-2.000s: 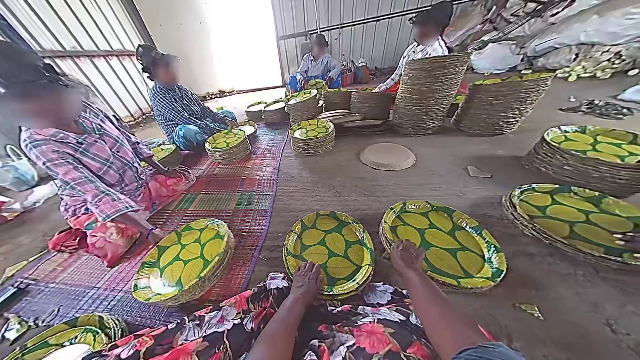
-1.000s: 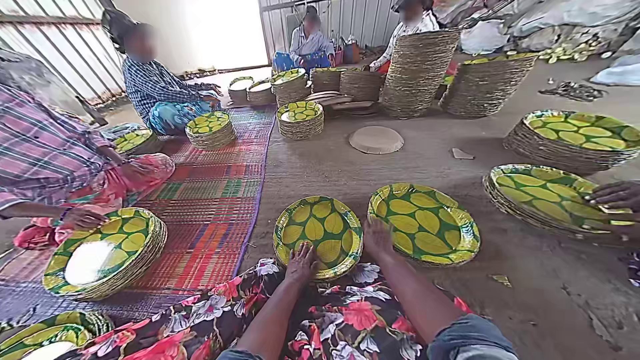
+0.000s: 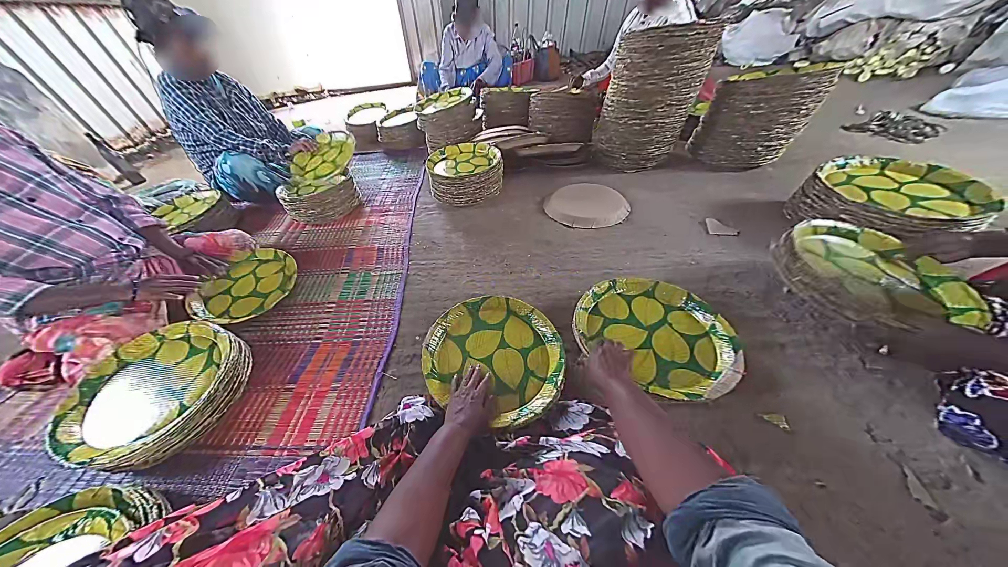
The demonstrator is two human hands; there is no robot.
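Note:
My left hand (image 3: 471,400) rests with its fingers spread on the near rim of a round leaf-patterned green and yellow plate (image 3: 494,354) by my lap. At the left near edge of a second such plate (image 3: 657,335) is my right hand (image 3: 608,366), touching it; its fingertips are blurred, and whether they grip the rim does not show. The two plates lie side by side on the floor, a small gap between them. A floral cloth (image 3: 559,492) covers my lap just below.
A woven mat (image 3: 346,315) lies left, with a stack of plates (image 3: 150,402) and seated co-workers. Two more plate stacks (image 3: 835,276) (image 3: 898,189) stand right, a co-worker's arms at the nearer. Ahead are an upturned plain plate (image 3: 587,206) and tall stacks (image 3: 657,94).
The co-worker at left now has a plate off the stack, held beside it. At right, a co-worker's hands have lifted a plate at the nearer stack. My hands remain at the two plates.

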